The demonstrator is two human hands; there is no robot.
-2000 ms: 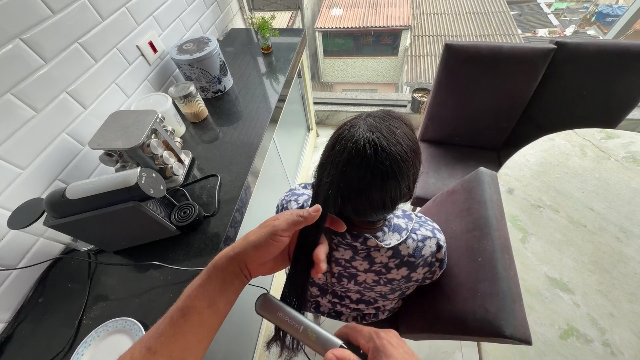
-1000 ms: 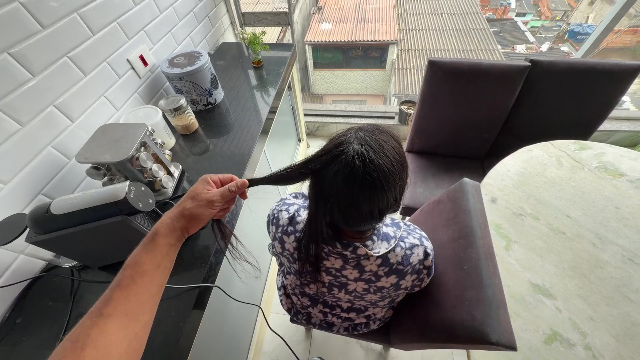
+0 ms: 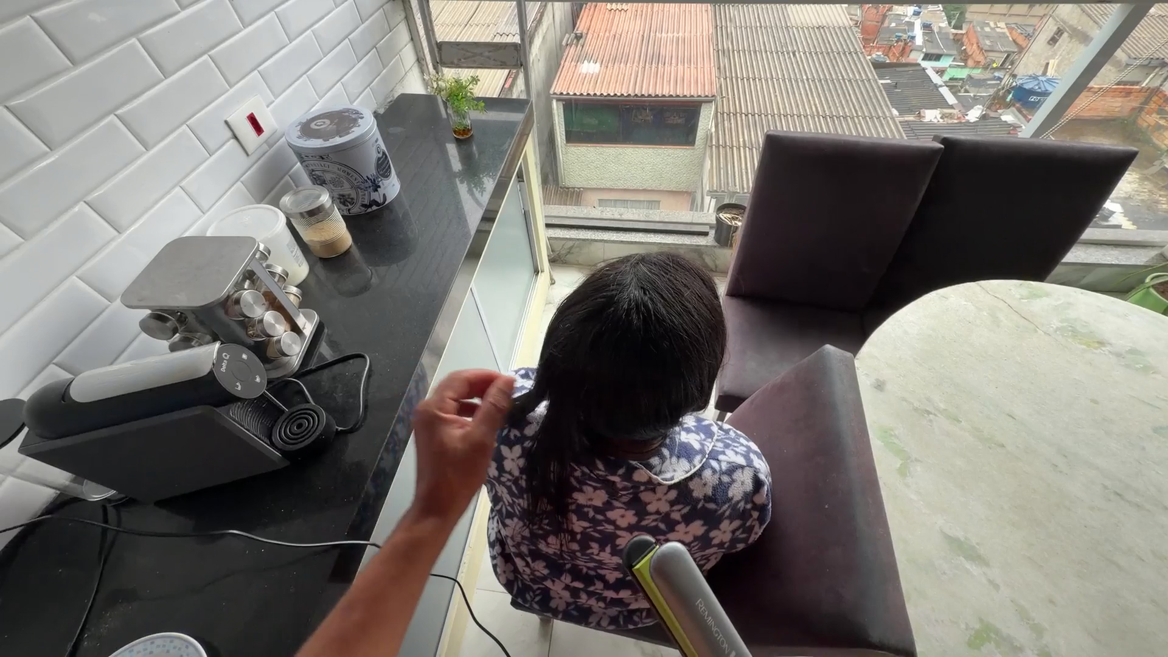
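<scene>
A person with dark hair (image 3: pixel 639 347), back to the camera, sits on a dark upholstered chair (image 3: pixel 821 511) in a blue floral top (image 3: pixel 630 502). My left hand (image 3: pixel 461 429) is raised beside the hair on the left, thumb and fingertips together near the ends of a thin lock; whether strands are between them is hard to tell. A grey Remington flat iron (image 3: pixel 689 598) with a yellow-green inner edge rises from the bottom edge, behind the person's back, its plates slightly apart. My right hand is out of the frame.
A black counter (image 3: pixel 401 283) on the left bears a coffee machine (image 3: pixel 155 411), a spice rack (image 3: pixel 228 292), jars and a tin (image 3: pixel 342 160). A power cord (image 3: pixel 301 543) crosses its edge. To the right stand a round stone table (image 3: pixel 1022 456) and more chairs (image 3: pixel 835 219).
One second ago my left hand held a lock stretched out to the left; it is now closer to the head and most of the hair hangs down. The flat iron has come back into view.
</scene>
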